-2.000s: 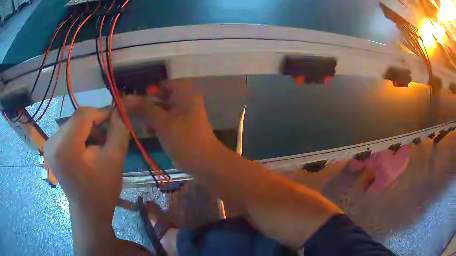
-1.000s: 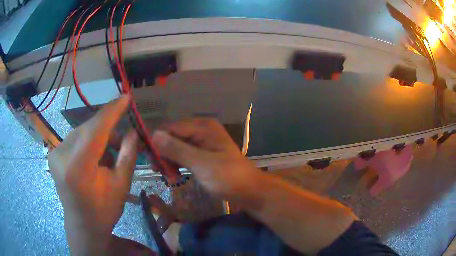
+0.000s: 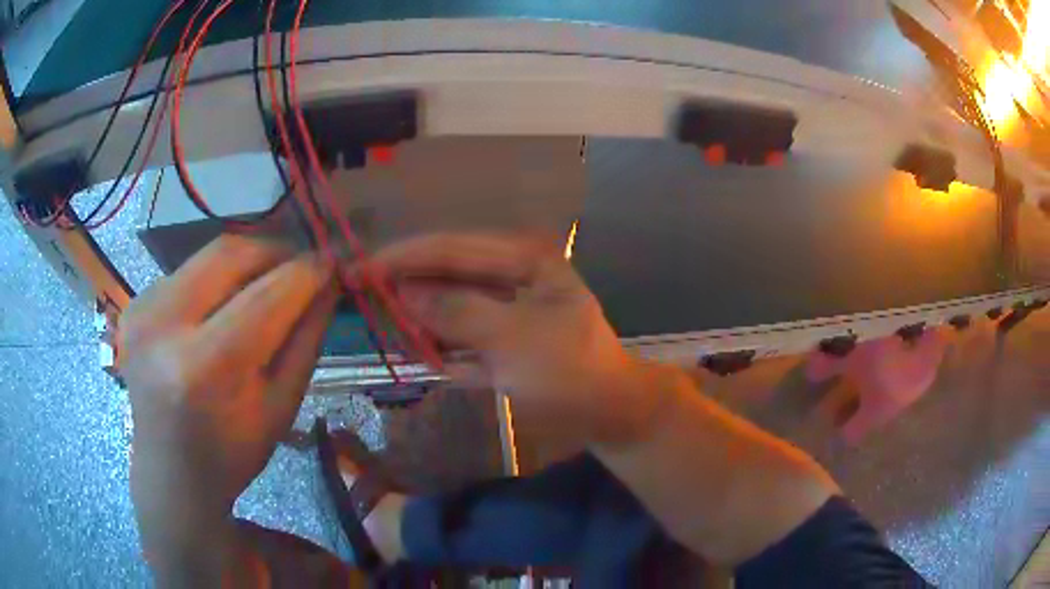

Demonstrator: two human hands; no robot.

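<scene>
Red and black lead wires [image 3: 305,161] hang over the pale rack rail [image 3: 541,109] and run down between my hands. My left hand [image 3: 236,334] is at the left of the wires, its fingertips pinching at them. My right hand [image 3: 495,311] is at their right, its thumb and fingers closed on the wires; it is slightly blurred. Both hands are below a black clip terminal [image 3: 363,124] with a red-orange tab. The wire tips at my fingers are too blurred to make out.
More black terminals [image 3: 737,129] sit along the rail to the right. A lower rail [image 3: 679,350] carries smaller ones. A pink stool [image 3: 881,385] stands on the floor at the right. Bright orange lights [image 3: 1007,92] glow at upper right. My legs and foot are below.
My right hand has come down from the terminal to the hanging wires. My left hand has closed in beside it. The view has shifted slightly.
</scene>
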